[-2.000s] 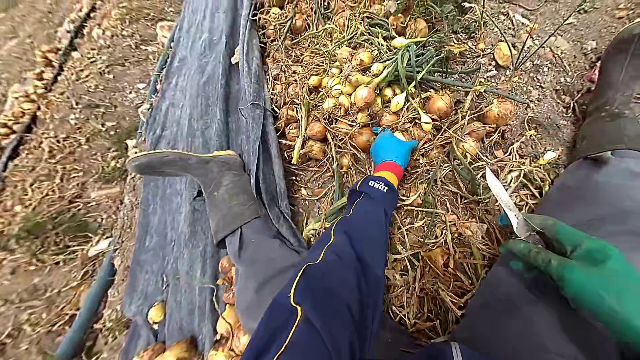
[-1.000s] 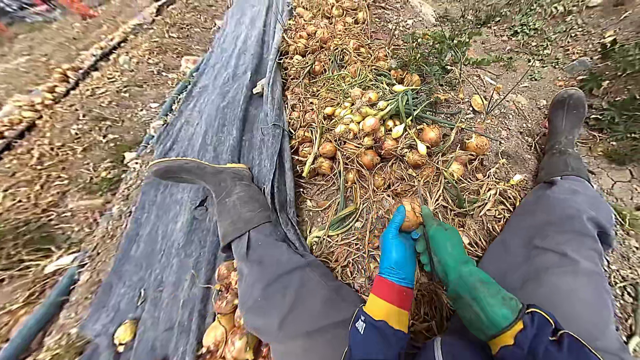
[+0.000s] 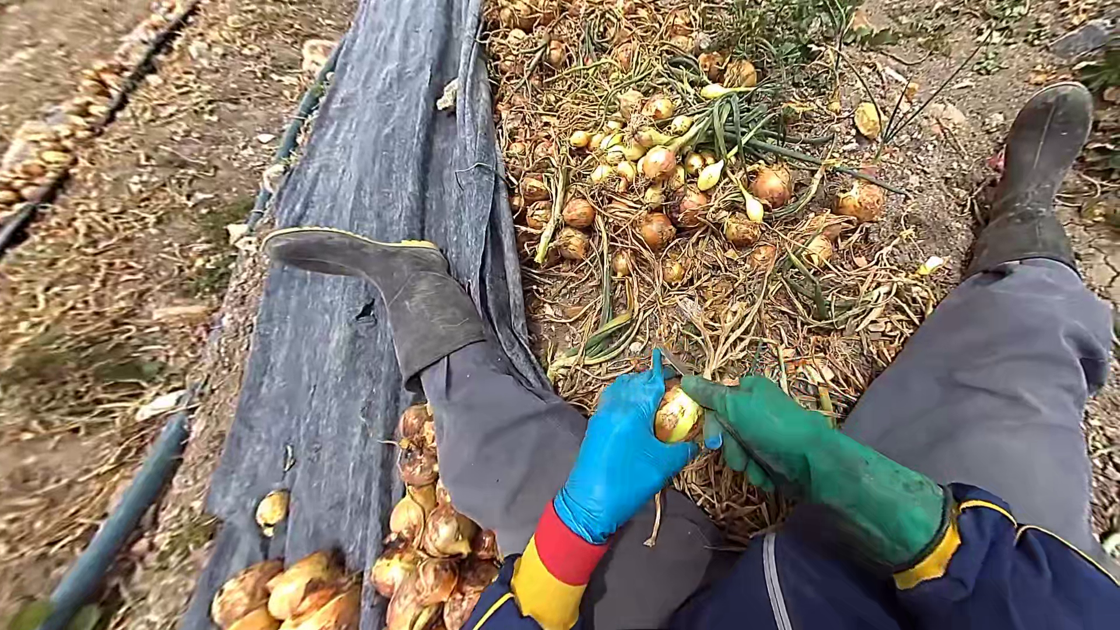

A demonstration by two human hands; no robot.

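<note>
My left hand (image 3: 623,446), in a blue glove, holds an onion (image 3: 678,415) between its fingers, low in the middle of the head view. My right hand (image 3: 774,429), in a green rubber glove, is closed around a knife (image 3: 675,360), whose blade shows only in part at the top of the onion. The knife's handle is hidden in the glove. Beyond both hands lies a heap of onions (image 3: 656,229) with dry stalks and some green leaves.
Dark ground cloth (image 3: 341,350) runs along the left, under my left boot (image 3: 376,267). Trimmed-looking onions (image 3: 442,534) and more onions (image 3: 302,591) lie at the lower left. A hose (image 3: 131,516) runs beside the cloth. My right boot (image 3: 1037,166) rests on soil at right.
My left hand has come back from the onion heap, where it reached two seconds ago, and now holds an onion. My right hand has moved left, from beside my right leg, to meet it.
</note>
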